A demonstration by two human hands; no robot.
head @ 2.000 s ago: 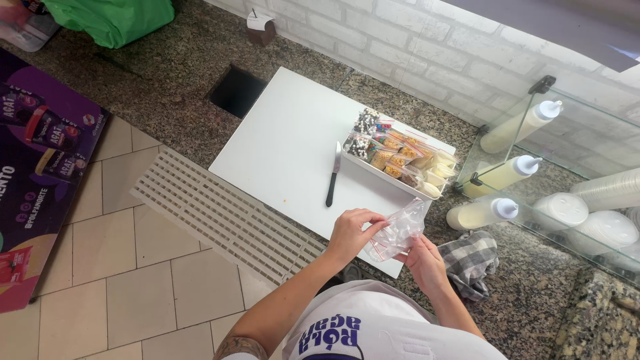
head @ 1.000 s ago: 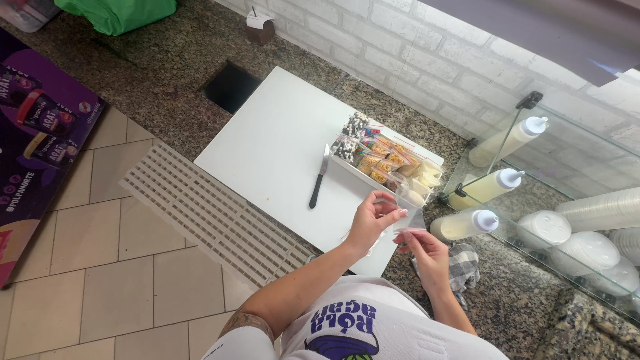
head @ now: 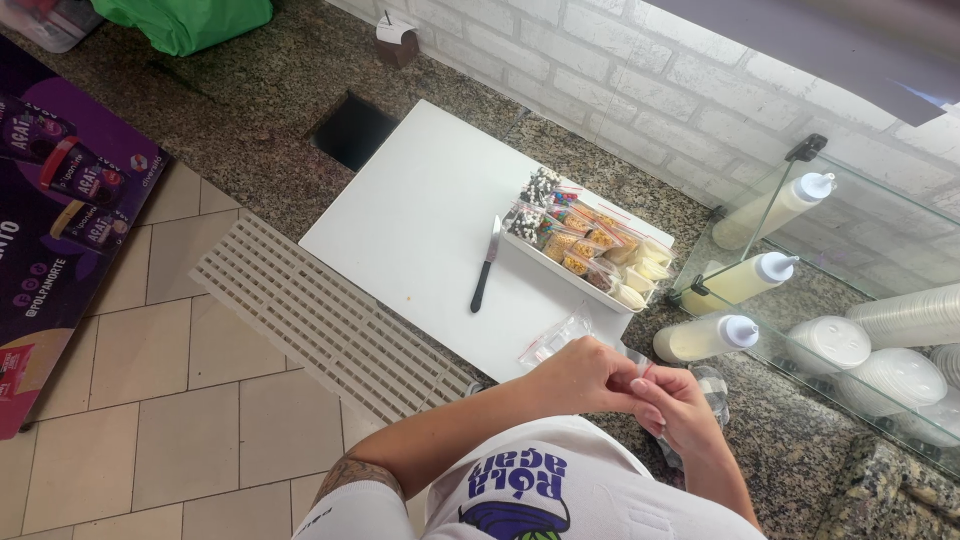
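Over the near right corner of a white board (head: 397,217), my left hand (head: 592,379) and my right hand (head: 679,409) meet, both pinching a small clear zip bag (head: 639,360) with a red seal line. More clear zip bags (head: 559,339) lie flat on the board beside my left hand. A white tray (head: 562,276) at the board's right side holds several small bags of toppings (head: 592,240). Left of this tray lies a knife with a black handle (head: 485,270). My fingers partly hide the bag between them.
Squeeze bottles (head: 701,339) stand by a glass shelf unit (head: 832,289) with stacked plastic lids and cups (head: 889,379). A checkered cloth (head: 711,394) lies beside my right hand. Behind the board are a dark square opening (head: 352,131) and a brown holder (head: 396,46). A green bag (head: 187,22) sits back left.
My hands have come together around a small bag; a second ago they were apart. Clear bags now show lying on the board, where two seconds ago my hands held clear plastic.
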